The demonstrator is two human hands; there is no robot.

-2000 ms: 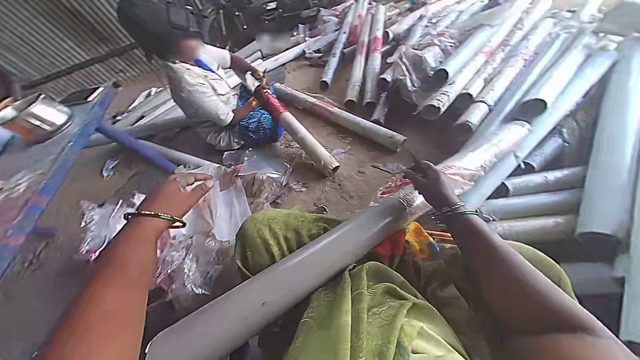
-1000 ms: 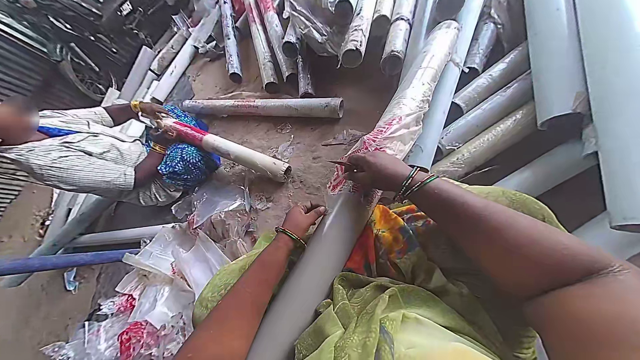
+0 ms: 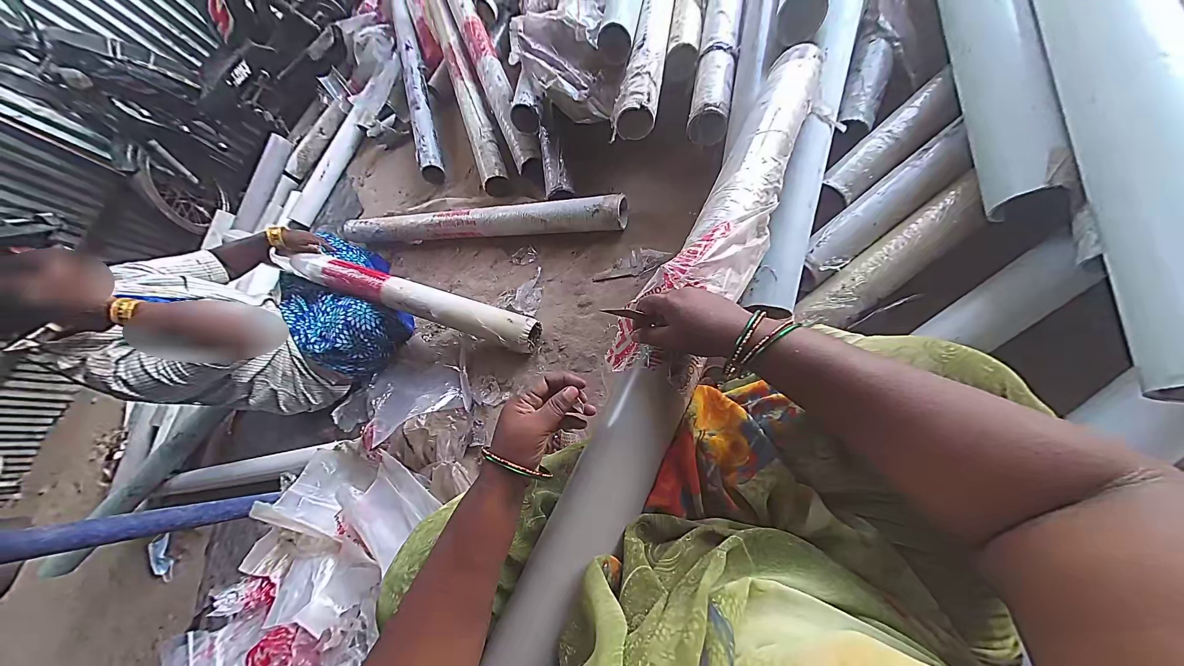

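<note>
A grey plastic pipe (image 3: 592, 499) lies slantwise across my lap, its near part bare. Its far part is wrapped in clear plastic film with red print (image 3: 731, 222). My right hand (image 3: 689, 322) rests at the near edge of the film and holds a small dark pointed blade (image 3: 626, 314), which points left. My left hand (image 3: 544, 416) is just left of the bare pipe, fingers curled; whether something thin is between them I cannot tell. Bangles circle both wrists.
At the left a person (image 3: 213, 342) sits holding a partly wrapped pipe (image 3: 453, 310). Another pipe (image 3: 499, 219) lies on the ground beyond. Crumpled plastic film (image 3: 324, 536) and a blue pole (image 3: 129, 527) are at lower left. Many pipes (image 3: 897, 250) are stacked ahead and right.
My left hand, beside the plastic scraps at the left two seconds ago, is now close to the pipe. My right hand stays at the film's edge. The view has turned.
</note>
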